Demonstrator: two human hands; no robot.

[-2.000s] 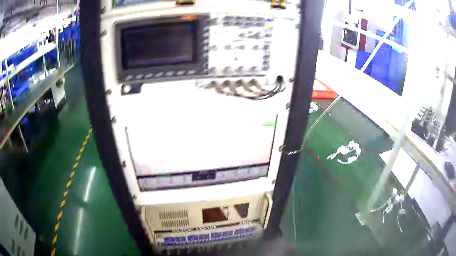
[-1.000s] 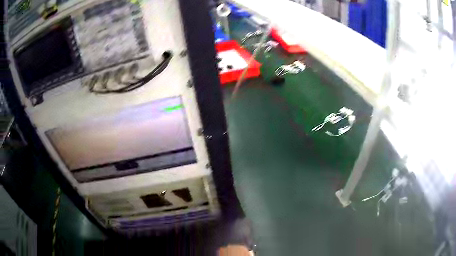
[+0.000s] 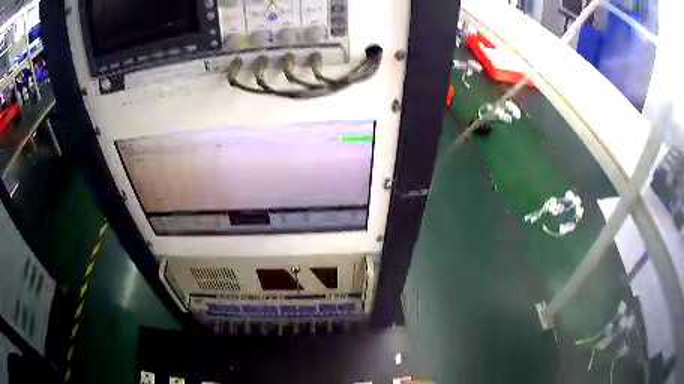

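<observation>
No hand can be made out for certain; a small skin-toned patch shows at the bottom edge, right of centre. The rack's black shelf (image 3: 270, 356) lies at the bottom, with the tops of several white sockets (image 3: 148, 377) cut off by the edge. Above it stands the beige industrial computer (image 3: 270, 289) with a blue-labelled strip and a row of connectors. The monitor (image 3: 247, 180) shows a pale screen with a green box at upper right. The oscilloscope (image 3: 150, 26) at the top has a dark screen and four black probe cables (image 3: 300, 86).
A long curved white-edged bench or conveyor (image 3: 585, 120) with a green surface runs along the right. It carries a red bin (image 3: 499, 64) and white coiled cables (image 3: 559, 212). A pale slanted post (image 3: 600, 240) stands at the right. Yellow-black floor tape (image 3: 86, 292) runs at the left.
The view has swung back left and nearer to the rack, so the shelf and socket tops now show. The skin-toned patch at the bottom edge is now smaller and further right.
</observation>
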